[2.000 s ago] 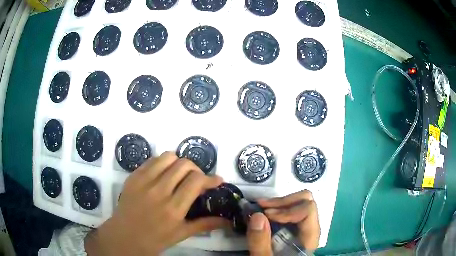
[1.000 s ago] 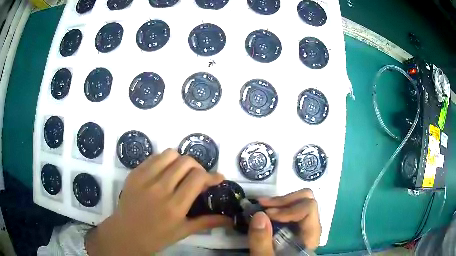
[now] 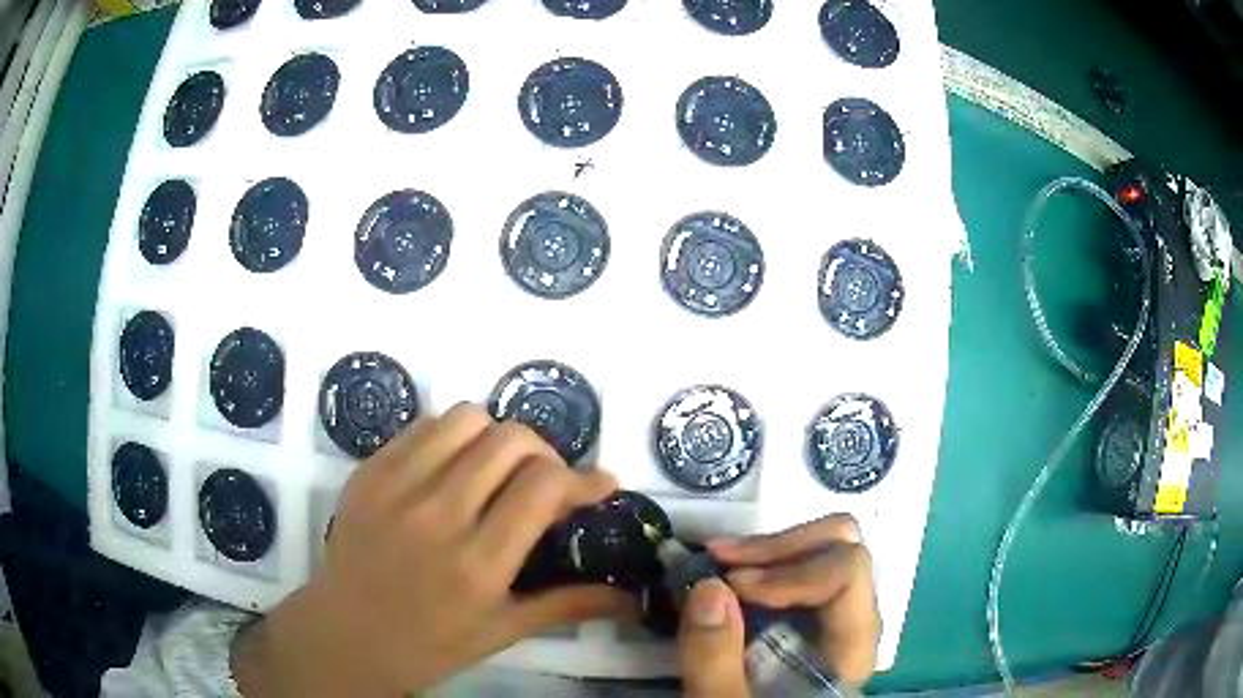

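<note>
My left hand (image 3: 436, 545) holds a round black part (image 3: 600, 539) between thumb and fingers over the front of the foam tray. My right hand (image 3: 784, 593) holds a dispensing syringe (image 3: 702, 580) like a pen, its tip pointing at the upper right side of the held part. Whether the tip touches the part is too small to tell. The white foam tray (image 3: 470, 327) holds rows of similar black discs (image 3: 555, 246) in its pockets. My hands hide part of the front row.
At the right, a black controller box (image 3: 1159, 341) with a red light and yellow labels stands on the green mat (image 3: 988, 396). A clear air hose (image 3: 1029, 505) loops from it towards the front edge. Dark cables lie below the box.
The view has shifted slightly, so the tray's discs sit a little higher and the box a little further right. Both hands keep their hold, with almost no movement.
</note>
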